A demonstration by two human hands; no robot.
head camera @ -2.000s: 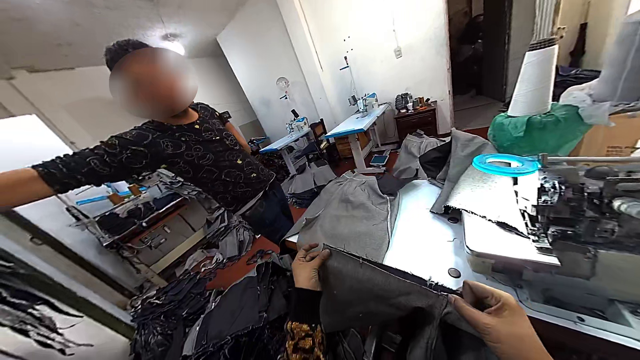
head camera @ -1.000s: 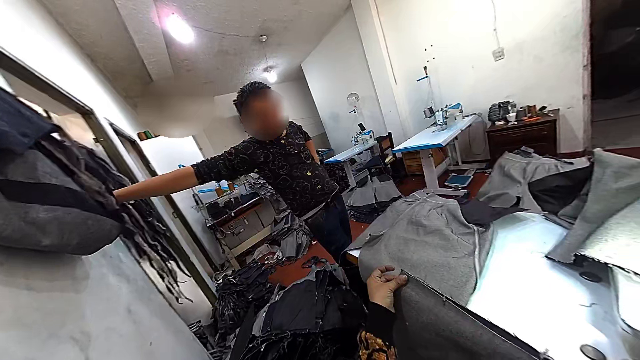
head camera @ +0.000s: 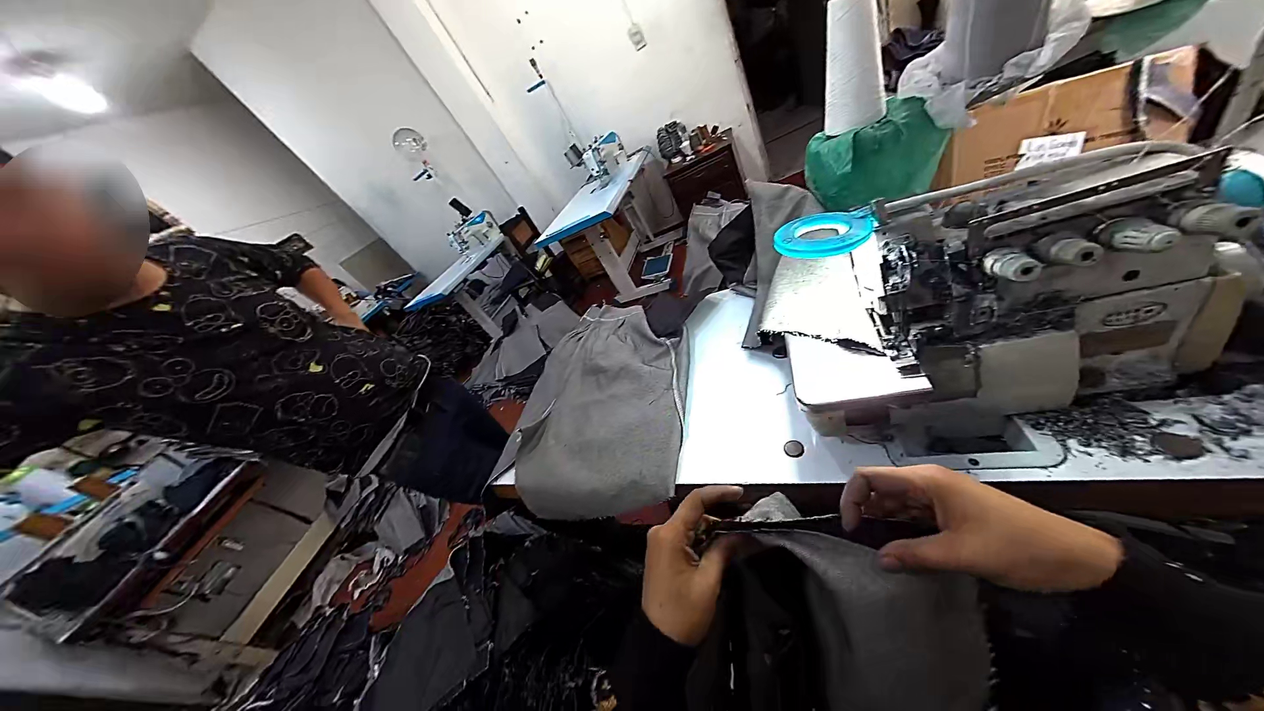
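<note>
My left hand (head camera: 691, 563) pinches the upper edge of a dark grey fabric piece (head camera: 879, 612) near its left end. Farther right, my right hand (head camera: 973, 528) grips the same edge between thumb and fingers. The fabric hangs down in front of the table's near edge. Beyond my right hand stands an overlock sewing machine (head camera: 1047, 286) with a blue ring (head camera: 825, 235) at its left end. A light grey cloth piece (head camera: 820, 296) lies on the machine's plate. Another grey fabric piece (head camera: 607, 415) drapes over the left part of the white table (head camera: 726, 395).
A person in a dark patterned shirt (head camera: 227, 346) stands at the left. Fabric scraps (head camera: 425, 612) are heaped below. Fabric trimmings (head camera: 1106, 425) lie beside the machine. Behind it are a white thread cone (head camera: 854, 69) and a cardboard box (head camera: 1047, 118). Other sewing tables (head camera: 602, 202) stand at the back.
The view has swung right since one second ago. The other person's arm, stretched toward hanging cloth then, is no longer seen outstretched. Both hands hold the fabric closer together than two seconds ago.
</note>
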